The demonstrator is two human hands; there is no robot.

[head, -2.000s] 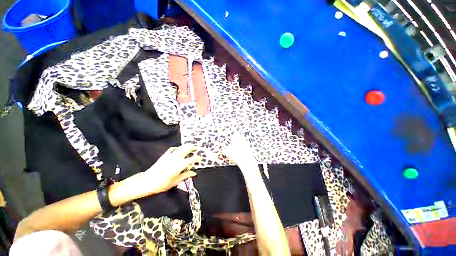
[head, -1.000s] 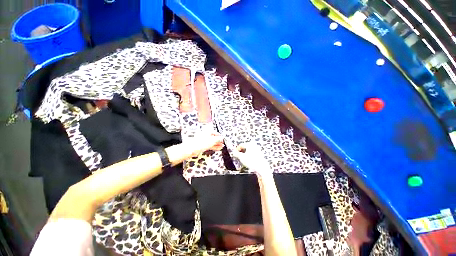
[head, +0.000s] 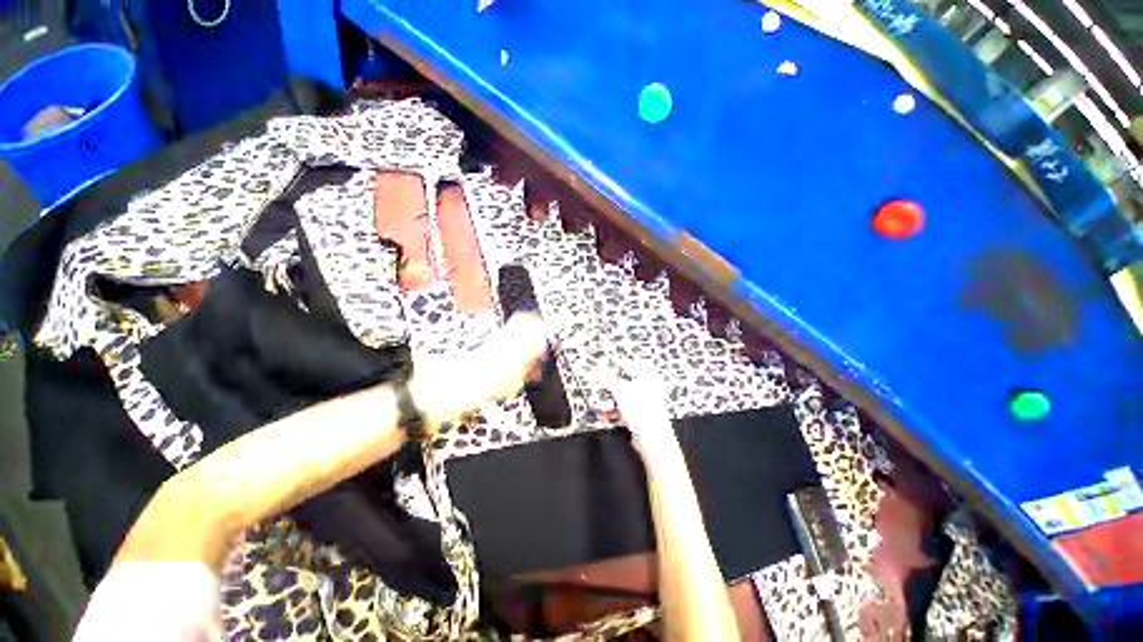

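Note:
Leopard-print material (head: 652, 326) with ragged edges lies across the reddish-brown pad, with two openings at its upper left. My left hand (head: 511, 355) is closed on a narrow black strip (head: 549, 399), which sticks out above and below the fingers over the print. My right hand (head: 633, 391) is just right of it, low on the print. It is blurred, and whether its fingers pinch anything cannot be told. A wide flat black area (head: 545, 502) lies below the hands, partly under my right forearm. A dark cutting die (head: 819, 532) lies at its right end.
A blue press beam (head: 802, 163) with red and green buttons runs diagonally beyond the work. A blue bucket (head: 94, 148) stands at upper left. Loose black material (head: 270, 339) and leopard scrap (head: 151, 404) spread on the left. The reddish-brown pad (head: 909, 546) shows at lower right.
My left hand has moved from the left onto the print and now holds the narrow black strip. My right hand stays low on the print. The view has shifted slightly.

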